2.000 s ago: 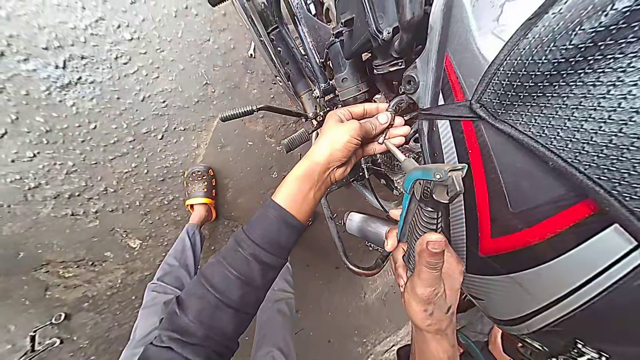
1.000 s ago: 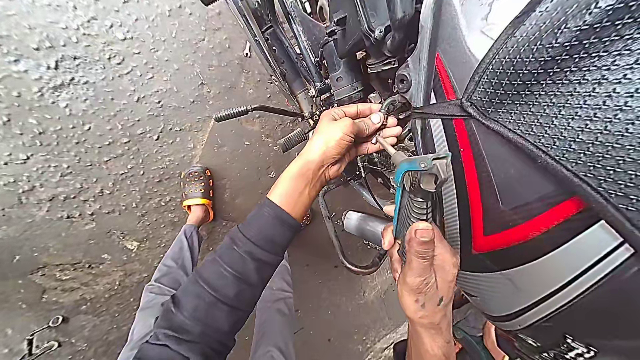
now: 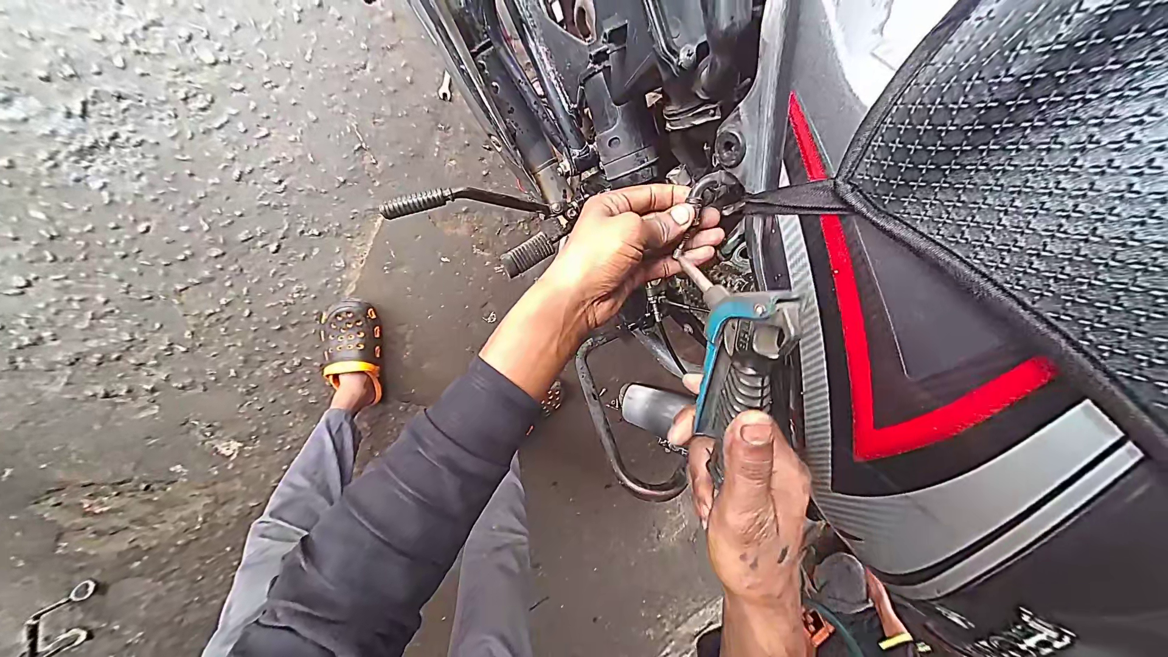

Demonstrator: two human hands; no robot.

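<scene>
My left hand point(image 3: 630, 242) pinches a small dark, greasy part point(image 3: 714, 192) beside the motorcycle's frame, just below the engine area. My right hand point(image 3: 753, 511) is wrapped around a teal and black air blow gun point(image 3: 744, 356). The gun's metal nozzle point(image 3: 695, 274) points at the part between my left fingers, its tip close to them. A black strap point(image 3: 794, 199) from the seat cover point(image 3: 1013, 173) runs to the spot right behind the part. My fingers hide much of the part's shape.
The motorcycle's side panel point(image 3: 949, 493) with red and grey stripes fills the right. A ribbed foot lever point(image 3: 417, 203) and a bent metal tube point(image 3: 598, 411) stick out from the bike. A wrench point(image 3: 445, 87) lies on the rough ground; metal pieces point(image 3: 55, 620) lie lower left.
</scene>
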